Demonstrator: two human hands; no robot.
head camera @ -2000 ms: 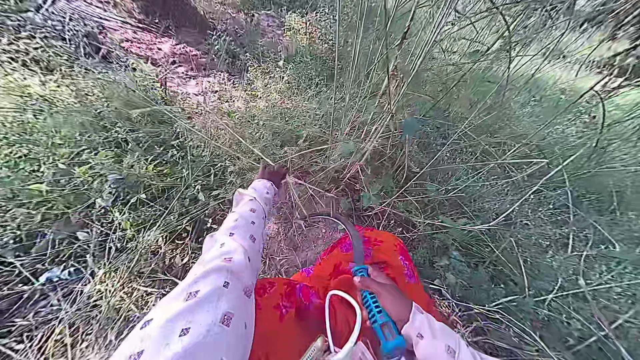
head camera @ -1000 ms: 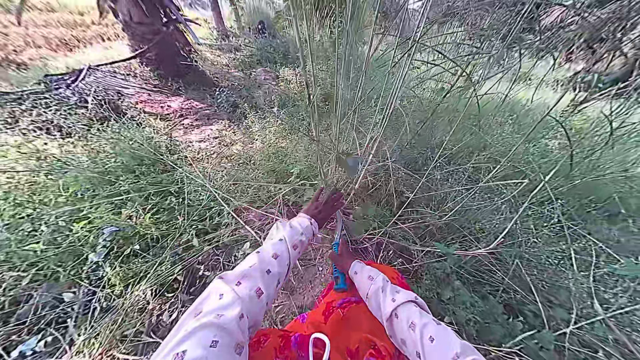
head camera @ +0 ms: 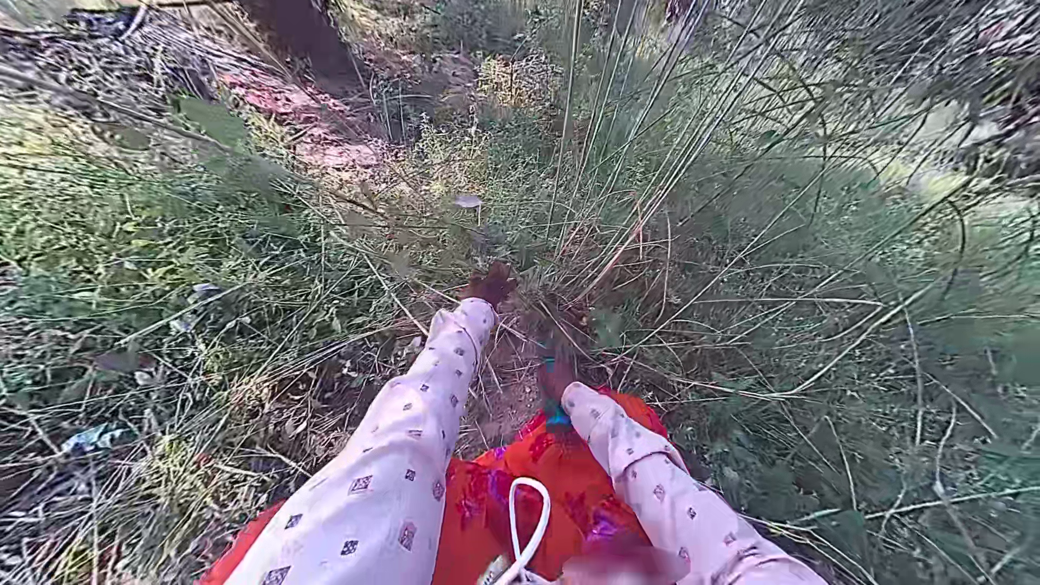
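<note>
My left hand (head camera: 490, 284) is at the base of a clump of tall grass (head camera: 601, 244), closed around stems there, though blur hides the fingers. Lower and to the right, my right hand (head camera: 556, 379) grips the blue handle (head camera: 557, 416) of a sickle above the red patterned cloth over my lap (head camera: 528, 504). The sickle's blade is too blurred to make out against the stems. Both arms wear pale sleeves with small printed motifs. A white cord loop (head camera: 530, 520) lies over the red cloth.
A tree trunk (head camera: 305, 41) stands at the upper left, beside dry branches and reddish bare ground (head camera: 313, 122). Low green weeds (head camera: 244, 219) spread on the left. Long bent stems (head camera: 861, 333) cross the right side. A pale blue scrap (head camera: 96, 439) lies at the lower left.
The sickle, plainly seen in my right hand two seconds ago, was brought forward to the grass beside my left hand. Since one second ago the view has tipped downward.
</note>
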